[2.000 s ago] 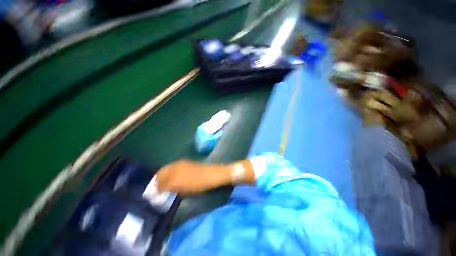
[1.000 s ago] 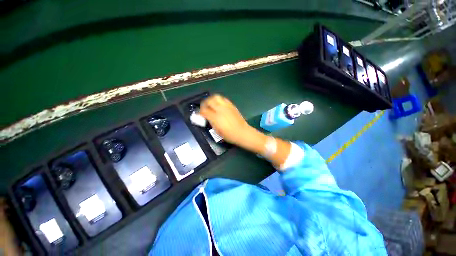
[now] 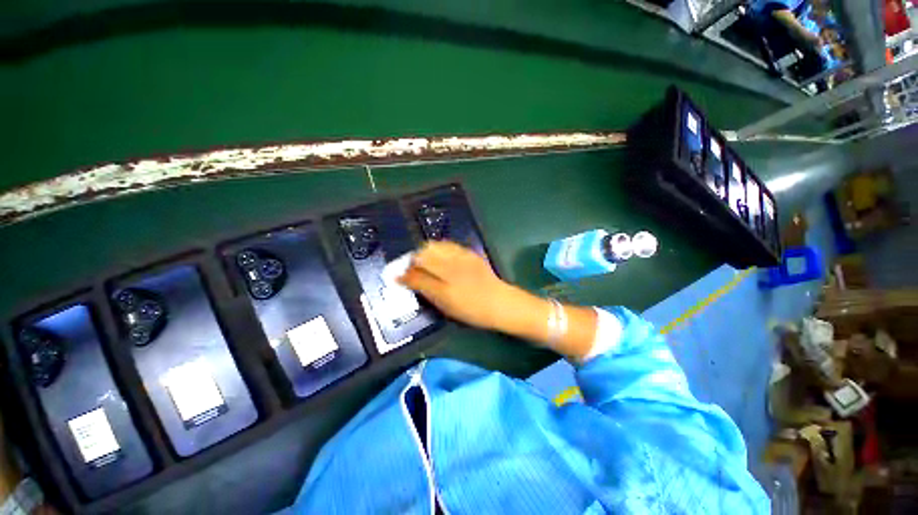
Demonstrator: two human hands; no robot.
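Note:
My right hand (image 3: 458,289) reaches in from the right and pinches a small white cloth (image 3: 399,268) in its fingertips. The cloth touches a dark smartphone (image 3: 374,246) in the second slot from the right of a long black tray (image 3: 242,404). My hand covers part of this phone and of the rightmost one. The phones lie with round camera clusters at the far end and white labels at the near end. My left hand (image 3: 8,471) shows only as a sliver of skin at the lower left edge, with a pale band below; its fingers are cut off.
A light-blue bottle (image 3: 581,255) with its lid open stands right of the tray. A stack of black trays (image 3: 659,171) with phones is farther right. A chipped pale rail (image 3: 302,153) separates the bench from the green belt (image 3: 332,86). Cartons (image 3: 856,332) lie on the floor at right.
My right hand and the cloth have moved from the rightmost phone to the phone left of it. The view has shifted and become clearer.

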